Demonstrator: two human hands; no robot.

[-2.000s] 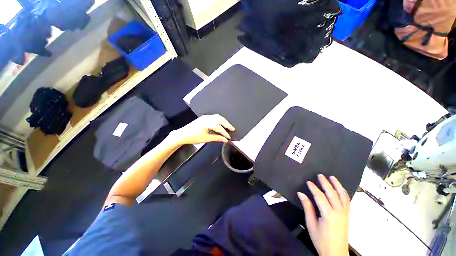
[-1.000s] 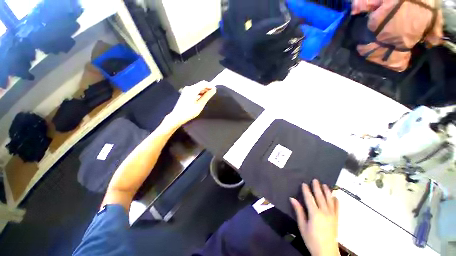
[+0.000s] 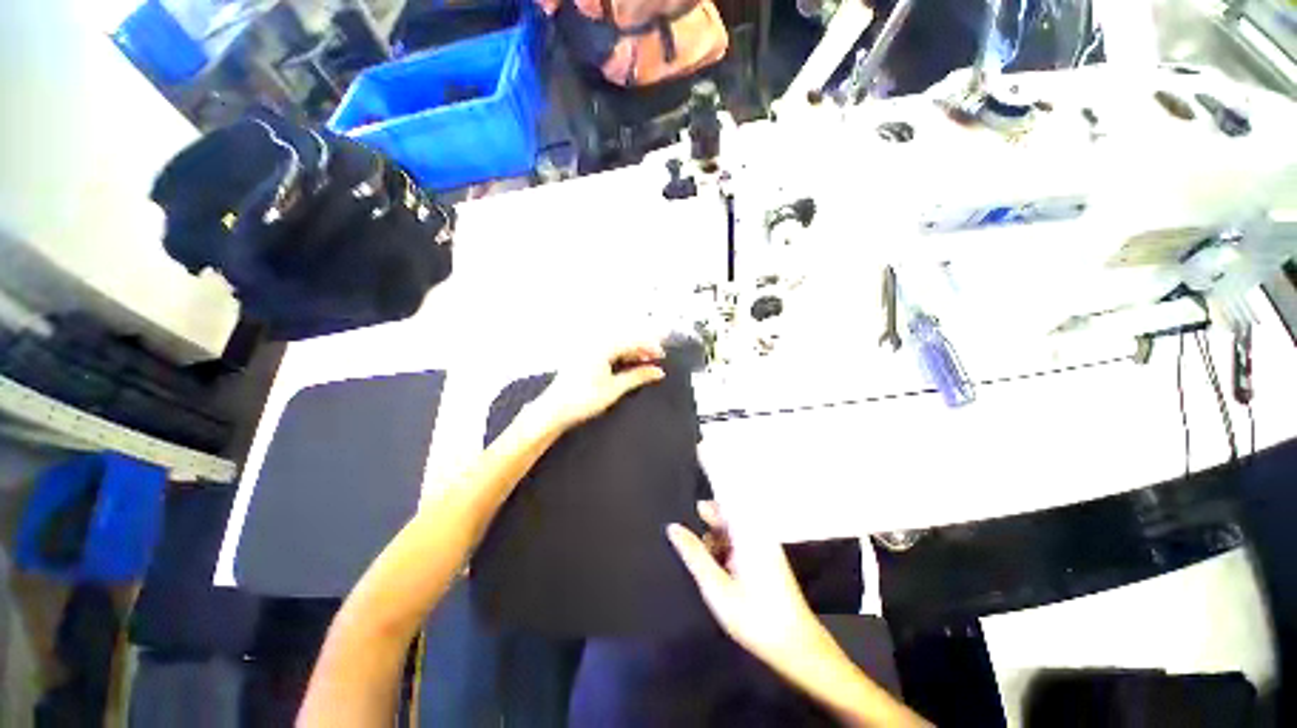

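Note:
A black panel (image 3: 590, 533) with rounded corners lies at the table's front edge and hangs over my lap. Its top corner is beside the presser foot area of the white sewing machine (image 3: 854, 242). My left hand (image 3: 622, 378) pinches the panel's upper edge near the needle. My right hand (image 3: 733, 569) holds its right edge, thumb on top and other fingers partly hidden. The needle is too blurred to make out. A dark grey panel (image 3: 342, 484) lies flat at the table's left.
A heap of black sewn pieces (image 3: 306, 228) stands back left, with a blue bin (image 3: 444, 114) behind it. A screwdriver (image 3: 939, 359) and wrench (image 3: 890, 306) lie under the machine arm. Another blue bin (image 3: 121, 519) is at far left. An orange-brown bag (image 3: 654, 43) is behind the table.
The view has turned right towards the machine. The labelled panel face no longer shows. My left hand has left the grey panel and joined my right hand at the black panel, now beside the presser foot.

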